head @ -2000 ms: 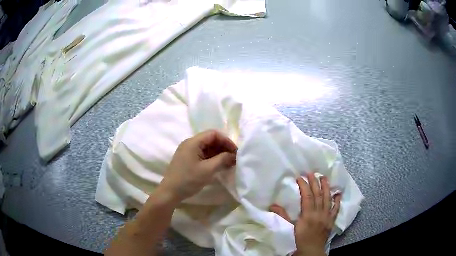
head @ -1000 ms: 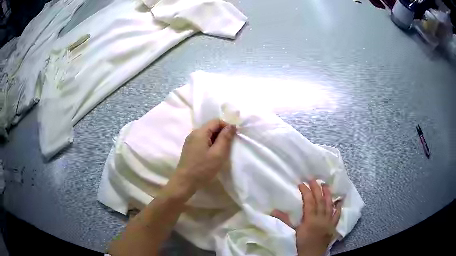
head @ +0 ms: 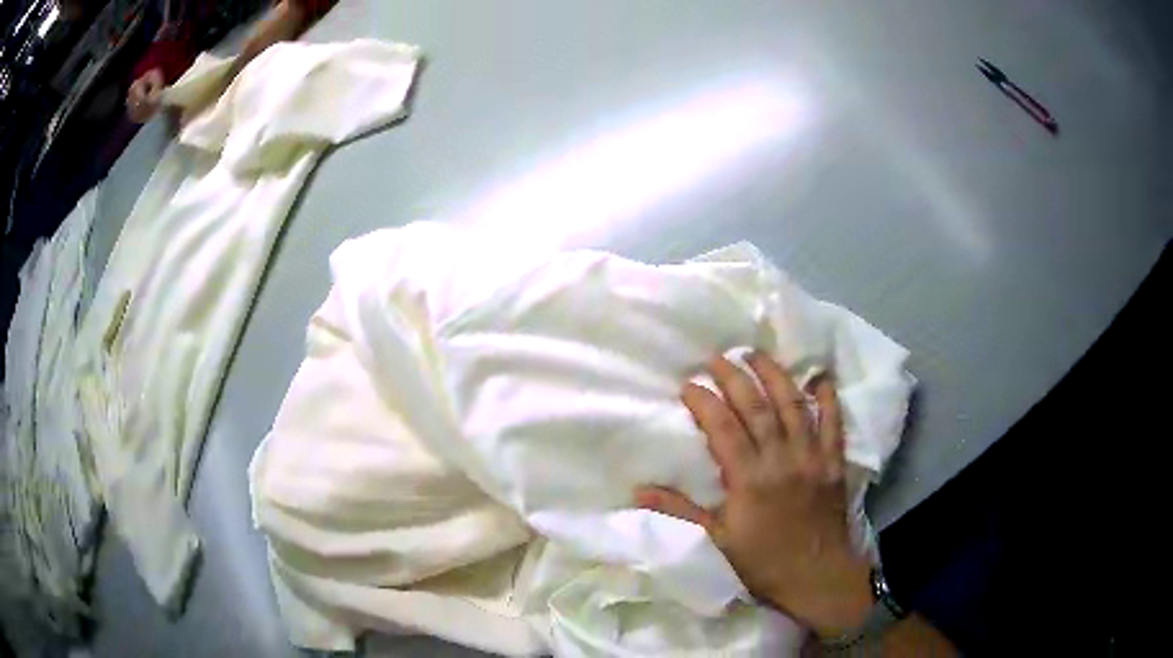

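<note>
A cream-white garment point(head: 386, 476) lies bunched on the grey table in front of me, with a brighter white part of the cloth point(head: 579, 373) over its middle and right. My right hand point(head: 772, 482) lies palm down on the right part of this cloth, fingers spread and thumb pointing left. A bracelet or watch is on the wrist. Cloth folds rise around the fingertips, and what is under the palm is hidden. My left hand is out of the picture. Dark-tipped, reddish snips point(head: 1018, 95) lie on the table at the upper right.
Another long cream garment point(head: 212, 257) lies at the left, with more pale cloth point(head: 45, 424) beside it. Another person's hand point(head: 145, 97) and red sleeve point(head: 165, 61) are at its far end. The table's curved edge point(head: 1029, 424) runs along the right.
My left hand has let go of the cloth and left the picture. The raised cloth has dropped flatter. The view has turned, and the other person's hands now show at the far garment.
</note>
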